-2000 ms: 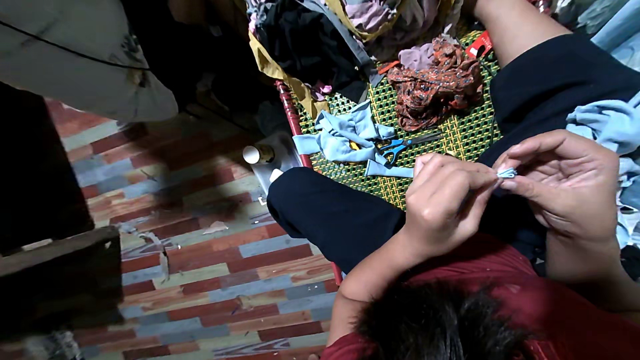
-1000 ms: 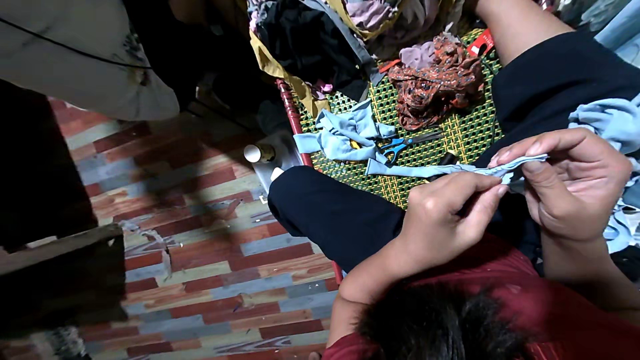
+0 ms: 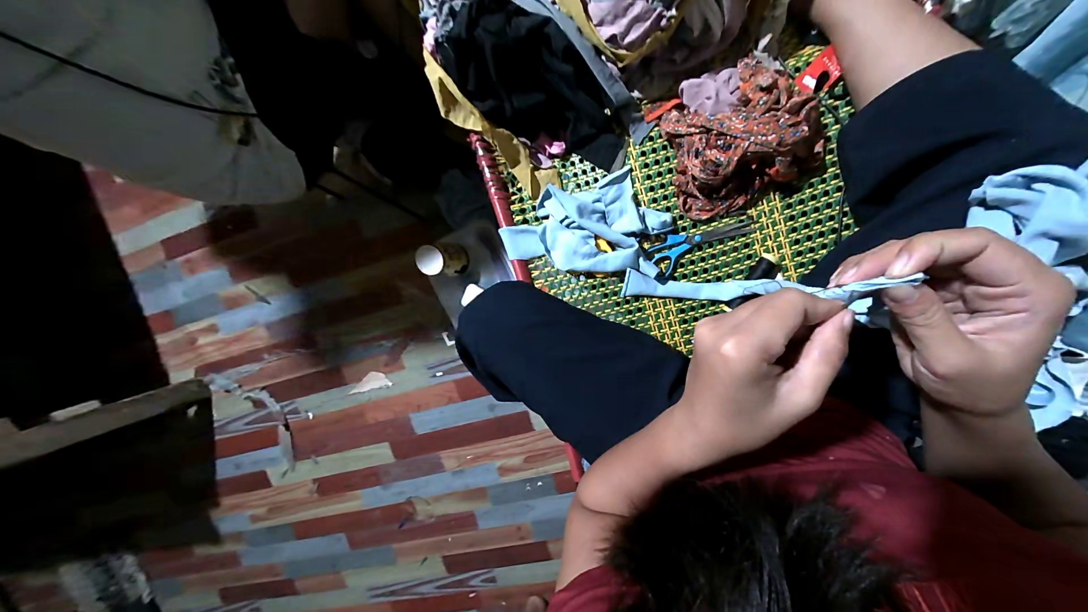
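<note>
My left hand (image 3: 765, 370) pinches a narrow light blue fabric strip (image 3: 697, 288) between thumb and forefinger. Close beside it on the right, my right hand (image 3: 977, 314) grips the same strip near its end, thumb below and fingers above. The strip's other end lies leftward over the woven seat. Just above it are blue-handled scissors (image 3: 680, 247), partly beside a crumpled heap of light blue cloth (image 3: 586, 225). A small dark cylindrical object (image 3: 762, 269) sits behind the strip. More light blue fabric (image 3: 1033, 212) rests by my right hand.
A green and yellow woven seat (image 3: 654, 319) with a red frame lies under the things. On it are a bunched orange-red patterned cloth (image 3: 739, 140) and a black cloth (image 3: 527, 85). A cup-like container (image 3: 442, 259) stands beyond my knee, over the wood-patterned floor (image 3: 340, 476).
Two seconds ago the hands were close together with only a bit of blue fabric showing between them. The strip now stretches out to the left of the hands over the seat.
</note>
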